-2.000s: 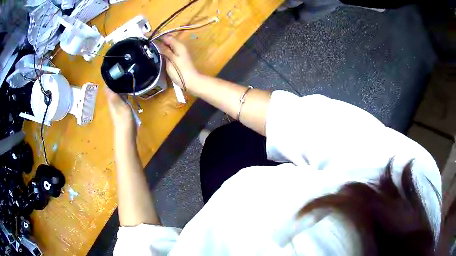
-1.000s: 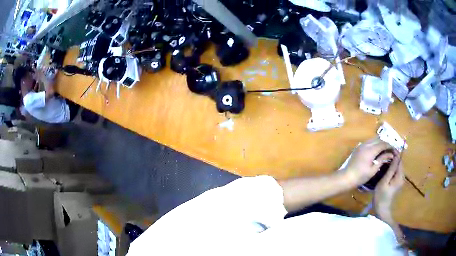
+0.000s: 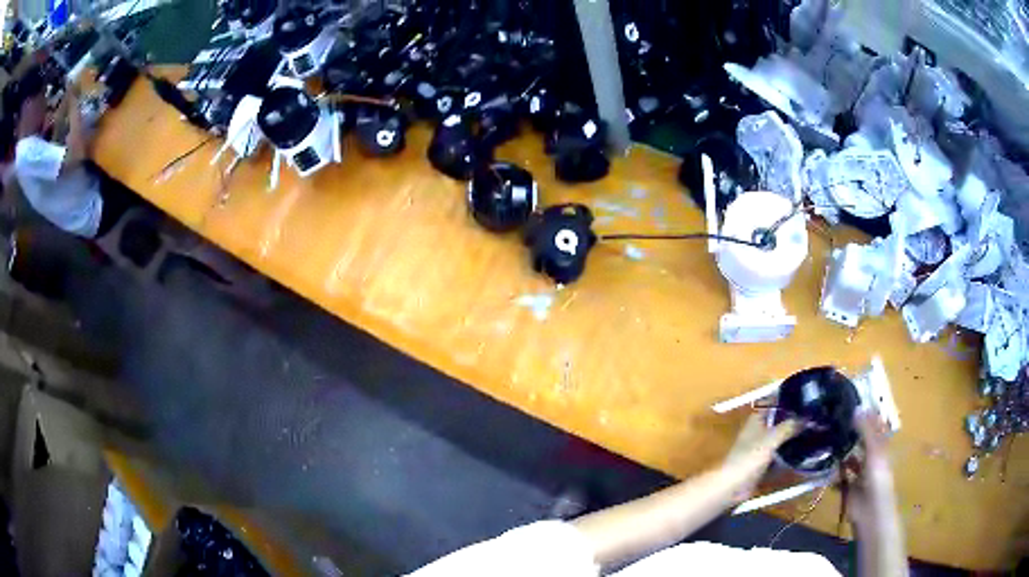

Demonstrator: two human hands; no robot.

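Observation:
A glossy black camera head [image 3: 817, 415] sits in a white housing [image 3: 876, 394] at the lower right of the bench. White antennas [image 3: 779, 497] stick out on its left side, above and below. My left hand [image 3: 758, 449] grips the unit's left edge, fingers against the black head. My right hand [image 3: 869, 453] is at its right side, slightly blurred, with fingers partly hidden. Thin dark wires hang below the unit.
Beyond it stands a white housing [image 3: 763, 254], cabled to a black camera head [image 3: 561, 241]. White parts [image 3: 937, 203] are heaped at the right, black shells [image 3: 451, 68] along the far side. Another assembled camera [image 3: 289, 116] lies far left, near a person [image 3: 59, 186]. Cartons [image 3: 56, 451] stand lower left.
The view has turned, showing the bench lengthwise. Since the last earlier frame, my hands have moved apart to the unit's sides, uncovering the black head and antennas.

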